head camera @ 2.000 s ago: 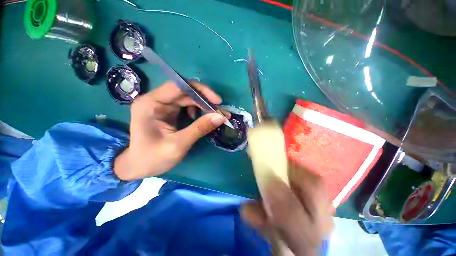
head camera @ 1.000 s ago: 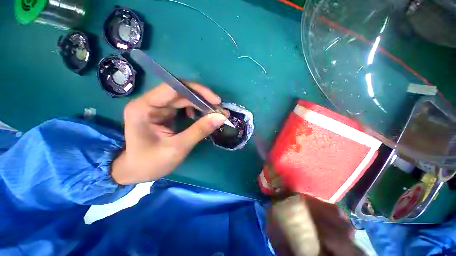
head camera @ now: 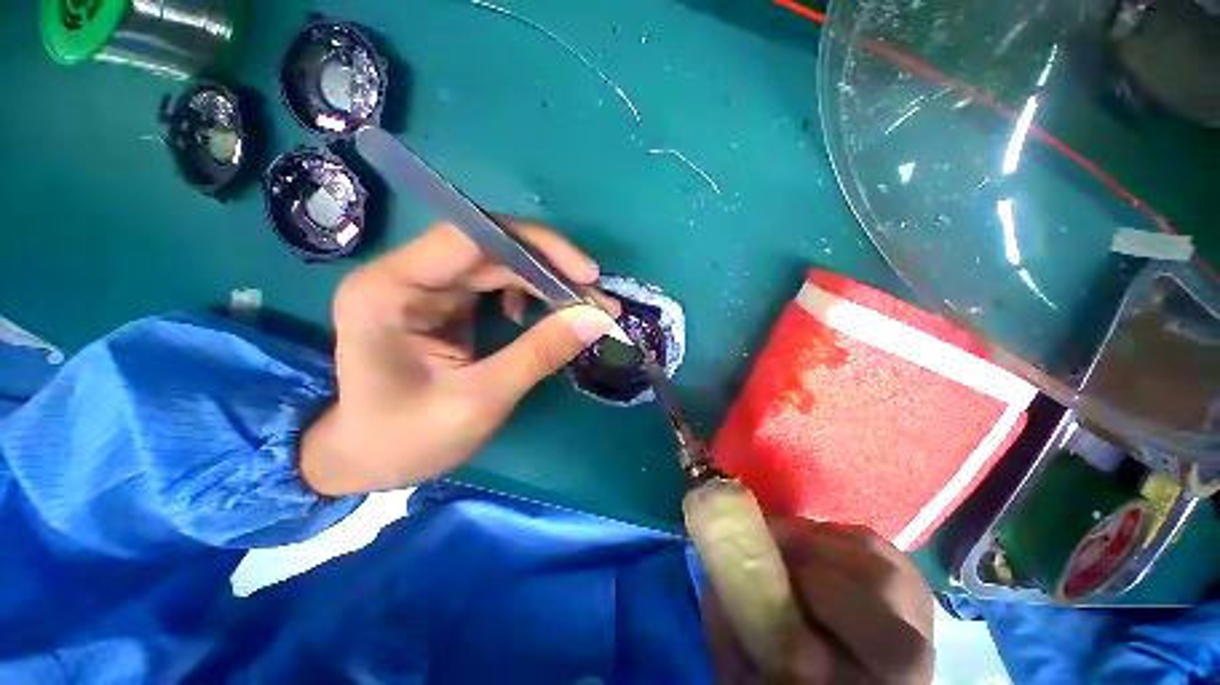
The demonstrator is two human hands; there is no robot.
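A round black housing (head camera: 612, 376) lies on a ragged whitish pad (head camera: 673, 327) on the green mat. My left hand (head camera: 435, 355) is shut on slim silver tweezers (head camera: 462, 212), their points over the inside of the housing and their wide end pointing up left. My left fingertips are at the housing's upper left side and hide part of it. My right hand (head camera: 850, 596) is shut on the cream, tape-wrapped handle of the soldering iron (head camera: 736, 542). The iron's thin dark tip reaches the housing's right side; exact contact cannot be told.
Three black housings (head camera: 316, 201) lie upper left beside a green-flanged solder spool (head camera: 138, 38). Solder wire (head camera: 575, 60) curls across the mat. A red cloth (head camera: 856, 415) lies right of the pad. A clear plastic hood (head camera: 977, 174) hangs upper right, above a metal tray (head camera: 983, 569).
The iron has swung down and round from upright above the pad; its tip is now at the housing. My left hand and the tweezers have barely moved. The view has shifted slightly.
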